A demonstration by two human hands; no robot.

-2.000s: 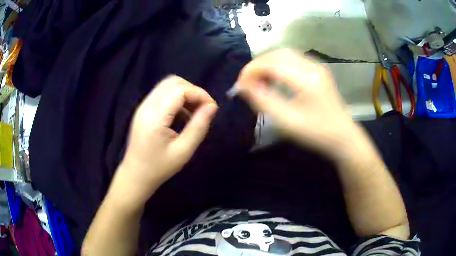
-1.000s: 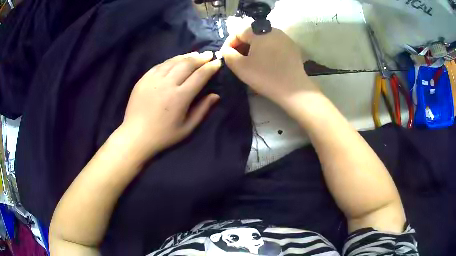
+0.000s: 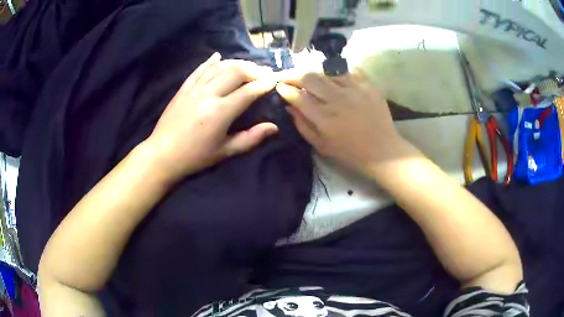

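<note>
A large dark garment (image 3: 204,217) covers the machine bed's left side and my lap. The white sewing machine head (image 3: 433,18) marked "TYPICAL" stands at the top. My left hand (image 3: 207,111) lies on the cloth, fingertips pressing it just below the presser foot (image 3: 279,57). My right hand (image 3: 349,117) is at the garment's edge, its fingertips meeting the left ones at the same spot. The small pale piece seen earlier cannot be made out; the fingertips and glare hide that spot.
Tools with yellow and red handles (image 3: 488,148) lie right of the machine bed (image 3: 420,71). Beside them is a blue parts tray (image 3: 537,155) with small items. A black round part (image 3: 332,52) stands close above my right hand. More dark cloth lies at the lower right.
Both hands moved from above the cloth up to the presser foot and now rest on the garment. The pale piece was in my right fingertips before. More of the machine head now shows.
</note>
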